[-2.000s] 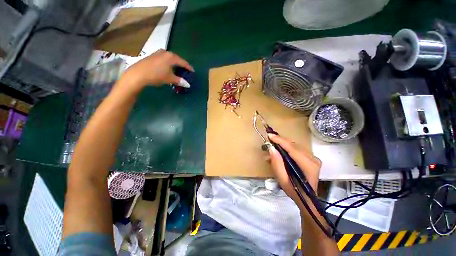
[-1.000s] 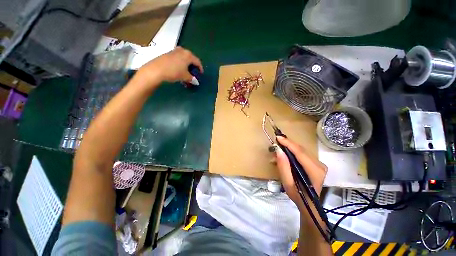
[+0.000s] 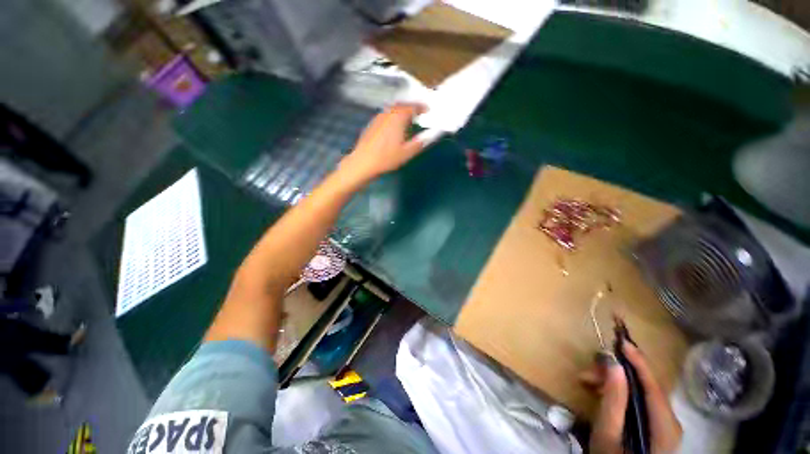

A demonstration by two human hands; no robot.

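Observation:
My left hand [image 3: 387,140] is above the green mat, beside the clear ribbed tray [image 3: 306,155]. Its thumb and fingers look apart, with a white finger cot on one tip; I see nothing held, though the picture is blurred. A small blue pile [image 3: 495,153], likely circuit boards, lies on the mat to its right, with red parts [image 3: 476,163] beside it. My right hand [image 3: 659,417], cut off by the bottom edge, holds the black soldering iron [image 3: 632,377] over the cardboard [image 3: 524,293]. The thin curved feed tube is beside the tip. Red leaded components [image 3: 573,220] lie loose on the cardboard.
A round-grilled fan [image 3: 702,270] and a cup of wire wool [image 3: 724,377] stand at the right. A white sheet [image 3: 484,75] and a brown board [image 3: 441,40] lie at the back. A white card with rows [image 3: 162,244] lies at the left.
The view has swung left and tilted. My left hand has moved left off the blue pile, now uncovered. My right hand still holds the iron over the cardboard.

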